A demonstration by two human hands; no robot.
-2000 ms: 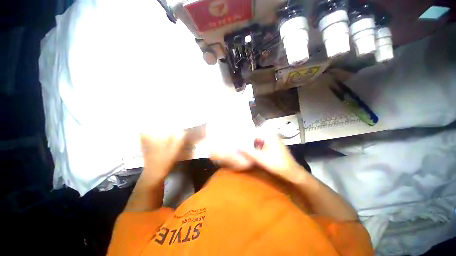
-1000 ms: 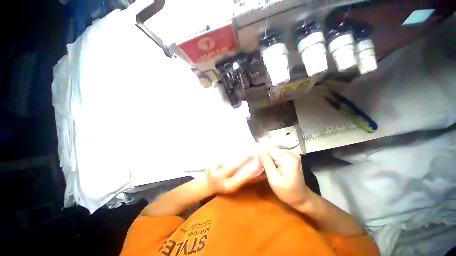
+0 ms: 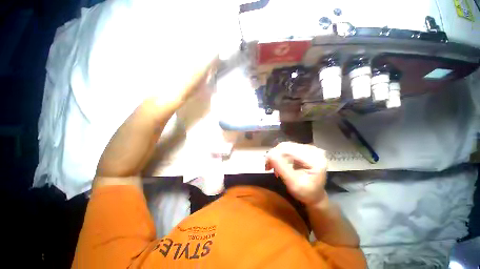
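Note:
A white garment piece (image 3: 234, 107), overexposed, lies at the left of the needle area (image 3: 279, 86), with a loose part hanging over the table's front edge. My left hand (image 3: 199, 84) reaches forward over the white fabric, left of the machine head. It is blurred and washed out, so its grip cannot be told. My right hand (image 3: 300, 168) is at the front edge, below the needle area, with curled fingers and no fabric visible in it. The overlock machine carries a red label (image 3: 284, 51) and a row of white tension dials (image 3: 331, 81).
A large stack of white panels (image 3: 68, 100) lies at the left. Dark-and-blue snips (image 3: 360, 141) lie right of the needle area, near ruler marks (image 3: 342, 156). Loose white fabric (image 3: 405, 205) is piled at the lower right. A dark side cover (image 3: 408, 73) is at the machine's right.
My hands have moved apart from their place together at the front edge. My left hand has gone forward and left; my right hand stays near the edge, away from the fabric. The view has shifted.

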